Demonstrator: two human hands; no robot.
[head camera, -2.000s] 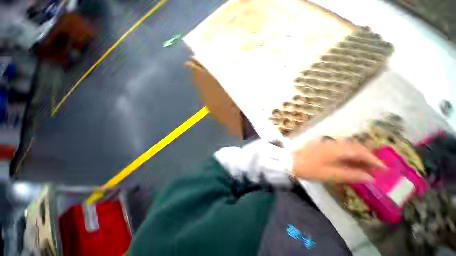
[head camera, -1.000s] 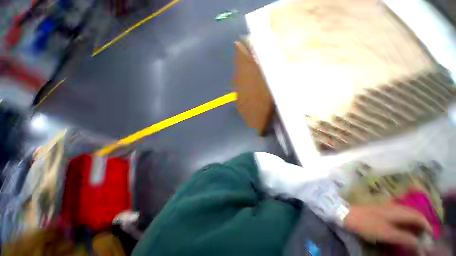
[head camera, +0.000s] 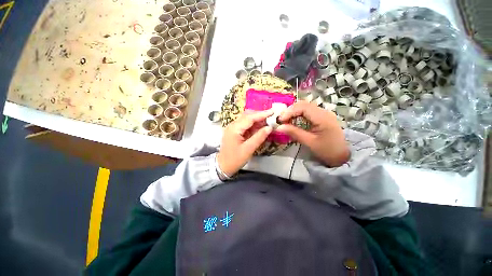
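Observation:
My left hand (head camera: 240, 141) and my right hand (head camera: 318, 131) meet over the pink block (head camera: 262, 100). Their fingertips pinch a small pale ring-like part (head camera: 277, 112) between them; fingers hide much of it. The block lies on a mottled yellow-black round base (head camera: 233, 106). A thin rod (head camera: 296, 87) stands up by my right fingers; its lower part is hidden. I cannot tell whether my right hand grips it. A thin black cord (head camera: 294, 161) runs down towards my lap.
A stained tan board (head camera: 81, 59) at the left bears rows of standing rings (head camera: 168, 70). Loose rings (head camera: 361, 75) are heaped in a clear plastic bag (head camera: 468, 81) at the right. A dark grey and pink glove (head camera: 300, 57) lies beyond the base. Several single rings (head camera: 249, 63) stand nearby.
The view has swung from the board and floor to the work spot. Both hands now show together at the pale part; earlier one hand reached over the pink block.

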